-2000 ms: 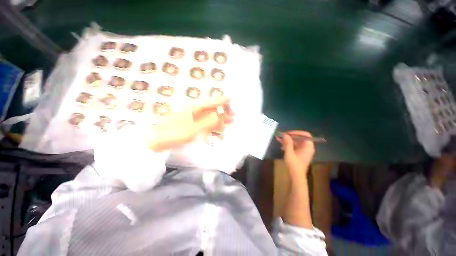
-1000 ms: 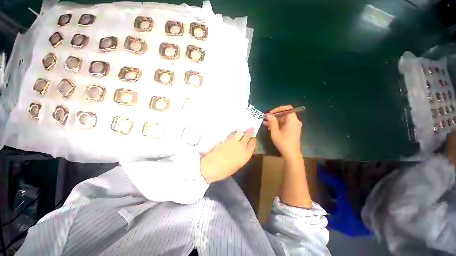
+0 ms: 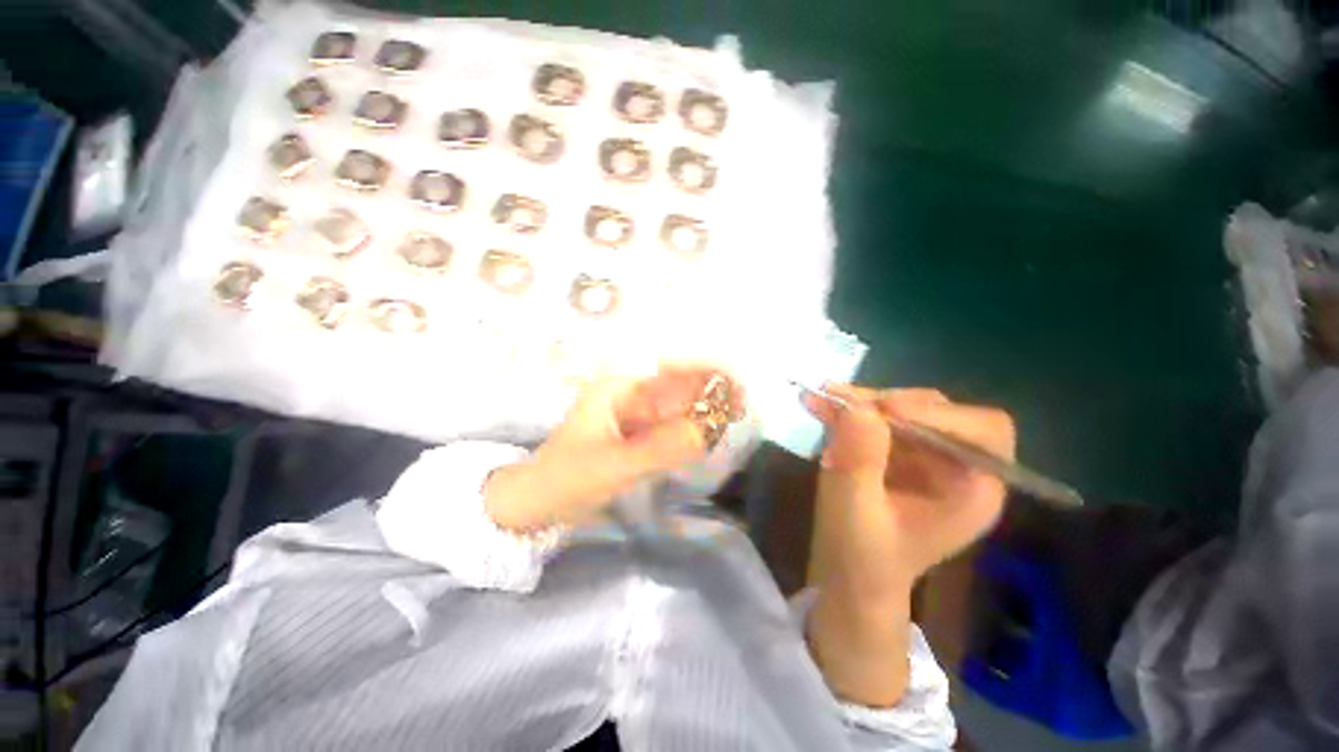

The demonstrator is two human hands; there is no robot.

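Note:
My left hand (image 3: 610, 441) holds a copper-gold watch housing (image 3: 714, 411) in its fingertips, above the near right part of the white tray (image 3: 485, 367). My right hand (image 3: 918, 478) holds metal tweezers (image 3: 977, 454) like a pen, tip pointing left toward the housing, a short gap apart. Whether a small piece is at the tip I cannot tell. The pale-blue sticker sheet (image 3: 843, 357) lies at the tray's near right corner, partly behind my right fingers. Rows of similar housings (image 3: 438, 190) sit on the tray.
The dark green mat (image 3: 999, 265) lies right of the tray. At the left are a blue device (image 3: 27, 169) and a small clear bag (image 3: 102, 174). At the right edge are another tray (image 3: 1266, 287) and another person's smock sleeve (image 3: 1292, 514). A blue object (image 3: 1050, 646) is below the bench edge.
My left hand has left the sticker sheet and now holds a housing. My right hand with the tweezers has lifted off the sheet and looks nearer the camera. The view has shifted.

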